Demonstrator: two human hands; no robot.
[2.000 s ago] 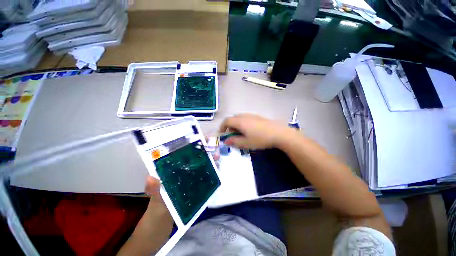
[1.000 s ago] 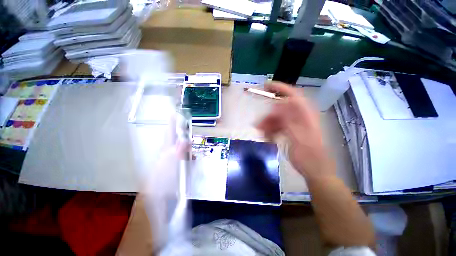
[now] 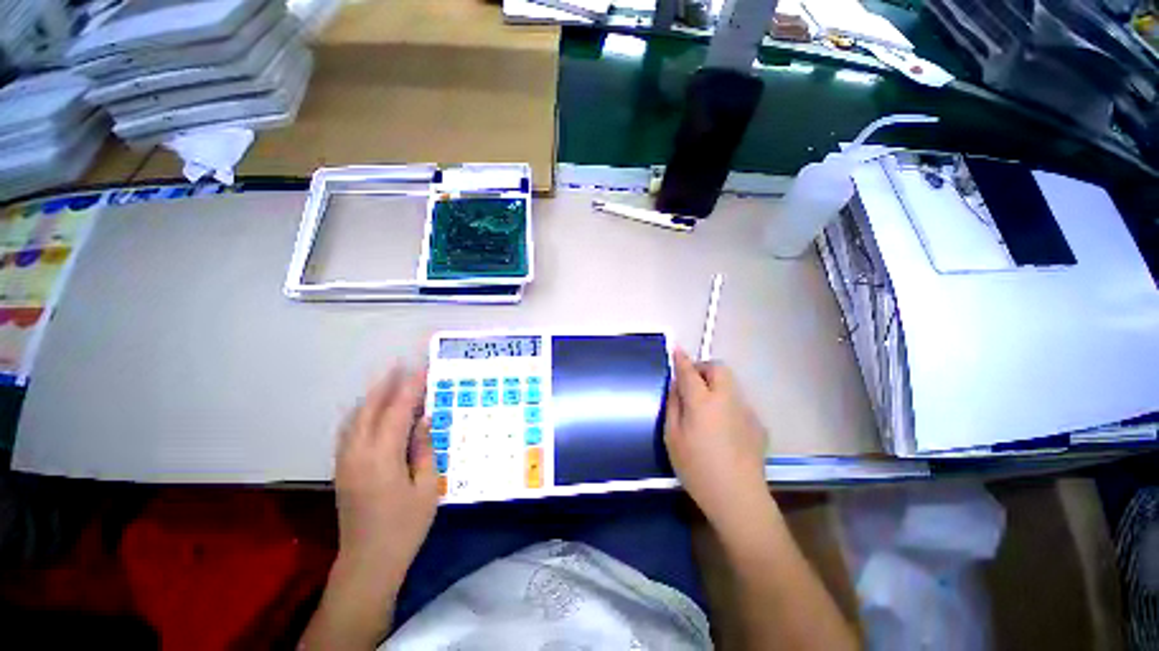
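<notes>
An assembled calculator with writing pad (image 3: 508, 432) lies face up at the bench's front edge, blue and orange keys on its left half. Its narrow display (image 3: 489, 349) shows digits. The dark glossy writing screen (image 3: 613, 410) fills its right half. My left hand (image 3: 388, 452) holds the calculator's left edge, slightly blurred. My right hand (image 3: 714, 432) grips its right edge, thumb at the screen's side. The fingers under the unit are hidden.
Frame housings (image 3: 300, 242) with a green circuit board (image 3: 478, 238) lie behind. A white stylus (image 3: 712, 318) is right. A cream pen or knife (image 3: 642, 215), black stand (image 3: 709, 143) and squeeze bottle (image 3: 813, 204) stand behind. White panels (image 3: 1017, 343) are right, stacked housings (image 3: 203, 76) rear left.
The frame housing held in my left hand is now joined with the front half, and the unit lies keys up with its display lit. Both hands have moved to its sides.
</notes>
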